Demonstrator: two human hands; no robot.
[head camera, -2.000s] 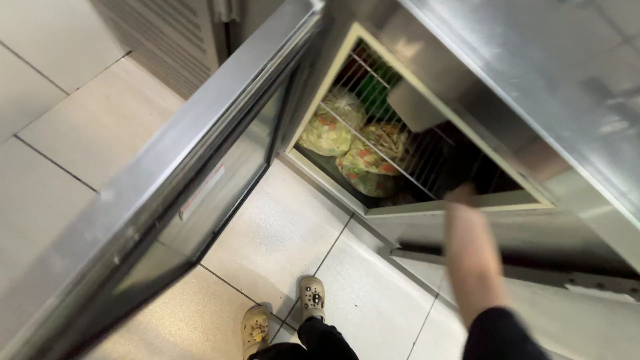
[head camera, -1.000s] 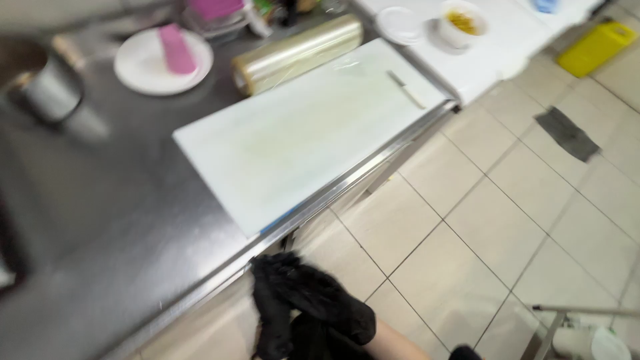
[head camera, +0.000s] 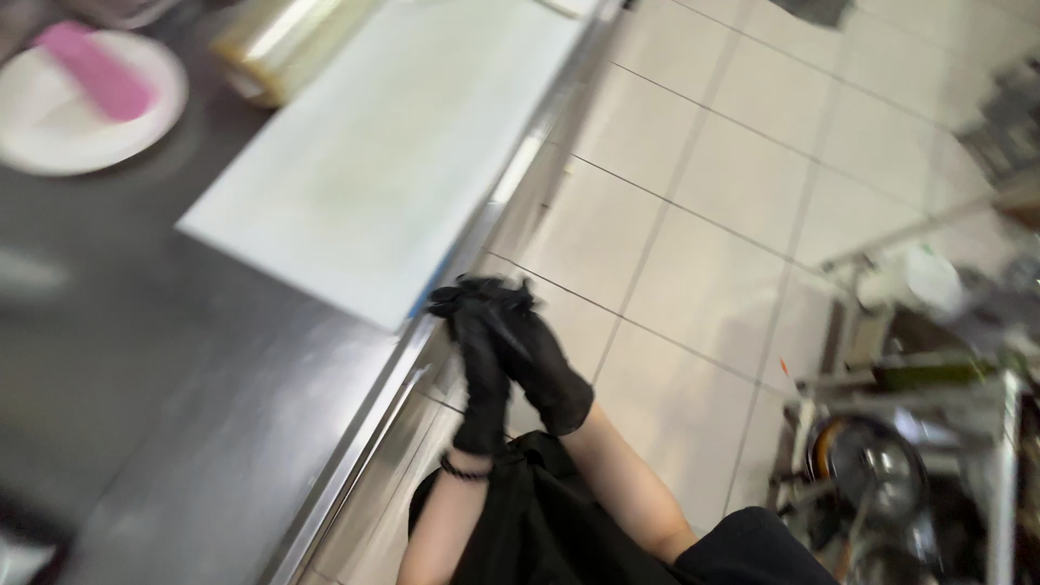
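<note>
My left hand (head camera: 481, 366) and my right hand (head camera: 532, 357) both wear black gloves and are pressed together in front of my body, fingers against each other. They are beside the steel counter's edge, close to the near corner of a white cutting board (head camera: 366, 154) with a blue edge. A dark band circles my left wrist. Blur and overlap hide the fingertips, so I cannot tell whether anything is between them.
On the steel counter (head camera: 203, 406) lie a roll of cling film (head camera: 284, 49) and a white plate (head camera: 49, 146) with a pink object (head camera: 97, 73). A metal rack (head camera: 1007, 471) with pans (head camera: 869, 471) stands on the tiled floor at the right.
Two seconds ago a bare hand was at an open fridge with bagged food inside. The view has since swung to the counter, and both hands are now in black gloves.
</note>
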